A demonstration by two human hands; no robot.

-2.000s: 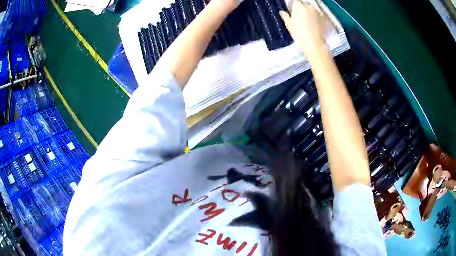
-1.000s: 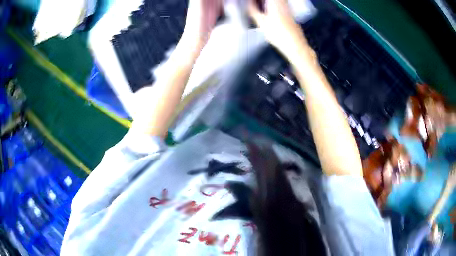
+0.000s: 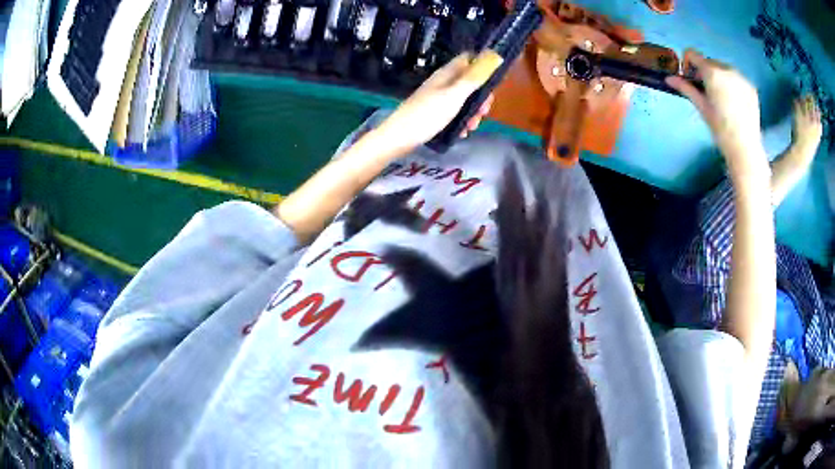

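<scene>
My left hand [image 3: 458,87] is closed around several black strip parts [image 3: 517,32], held slanted in front of the fixture. A tan cover shows on one finger. The orange fixture [image 3: 600,124], with several arms around a round hub, stands on the teal bench. A black strip [image 3: 641,75] lies along its right arm, from the hub outward. My right hand [image 3: 719,92] has its fingertips on the outer end of this strip.
A black parts tray [image 3: 320,69] with glossy parts lies along the bench at the upper left. White sheets with black strips [image 3: 87,50] stand over a blue bin [image 3: 165,142]. A coworker's hand [image 3: 806,124] and checked sleeve are at the right. Small black parts [image 3: 787,55] lie scattered.
The view has swung from the white sheets and tray to the fixture. My left hand now holds several strips, and my right hand has come to a strip on the fixture.
</scene>
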